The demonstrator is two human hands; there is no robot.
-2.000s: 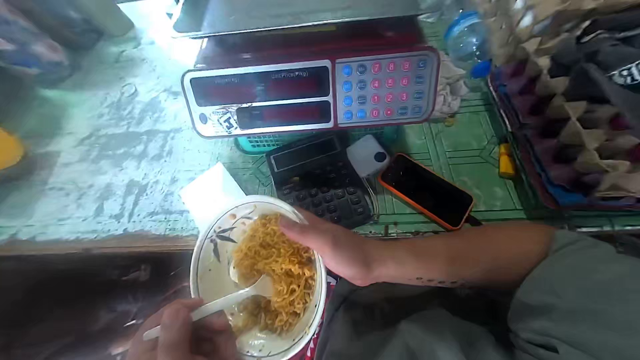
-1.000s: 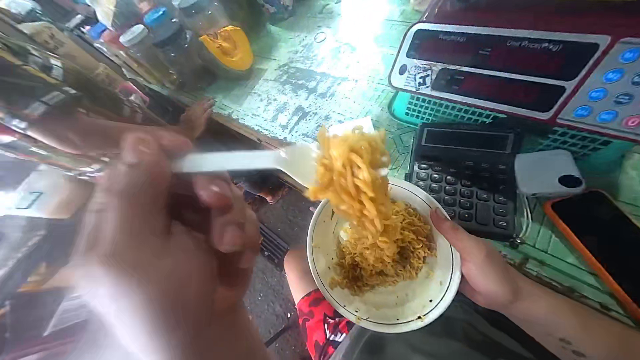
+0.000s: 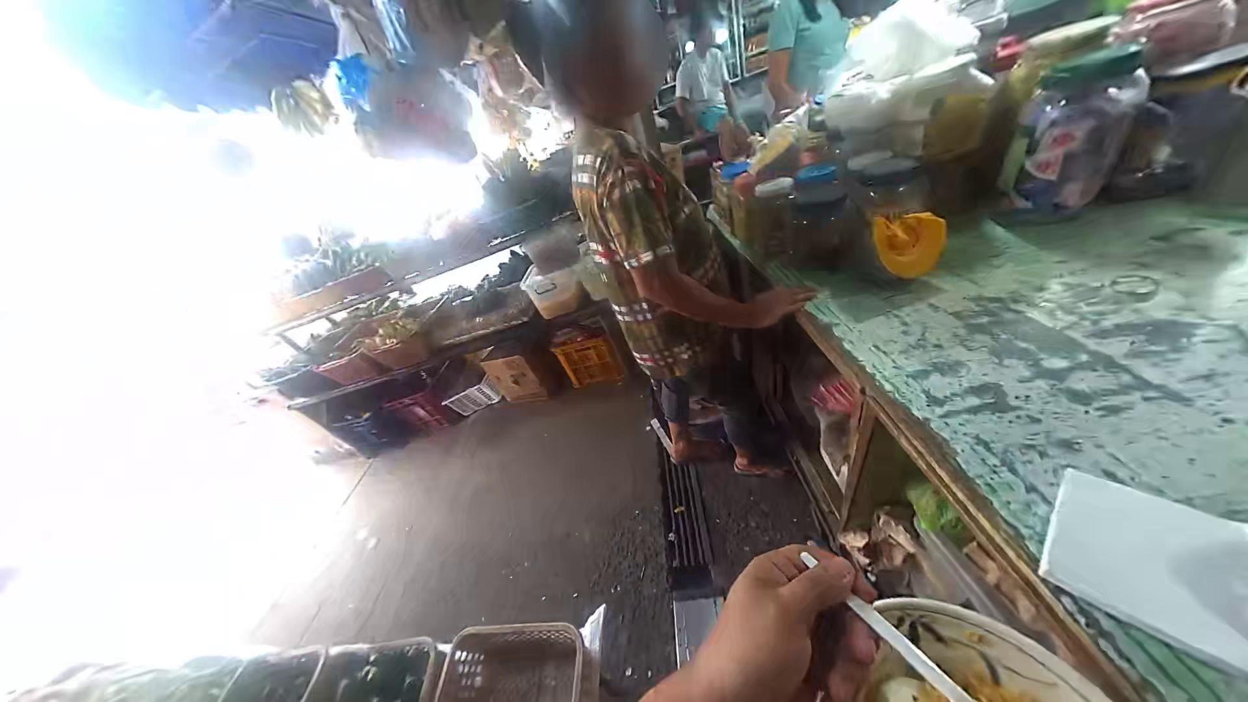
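At the bottom of the view my left hand (image 3: 795, 619) is closed around the handle of a white plastic utensil (image 3: 902, 643), whose far end reaches down into a bowl. The bowl (image 3: 985, 624) has a leaf pattern inside its pale wall and holds noodles (image 3: 985, 690); the lower frame edge cuts it off. My right hand is outside the view. A white sheet or flat piece (image 3: 1141, 565) lies on the green counter beside the bowl.
A person in a plaid shirt (image 3: 643, 244) stands by the worn green counter (image 3: 1033, 390), one hand on its edge. Jars and a cut squash (image 3: 909, 244) stand on it. Produce shelves and crates (image 3: 588, 359) are across the walkway; a mesh basket (image 3: 512, 663) is lower left.
The view has swung far toward the walkway; the scale, calculator and phone are out of sight. The utensil, which held noodles above the bowl, now reaches down into it.
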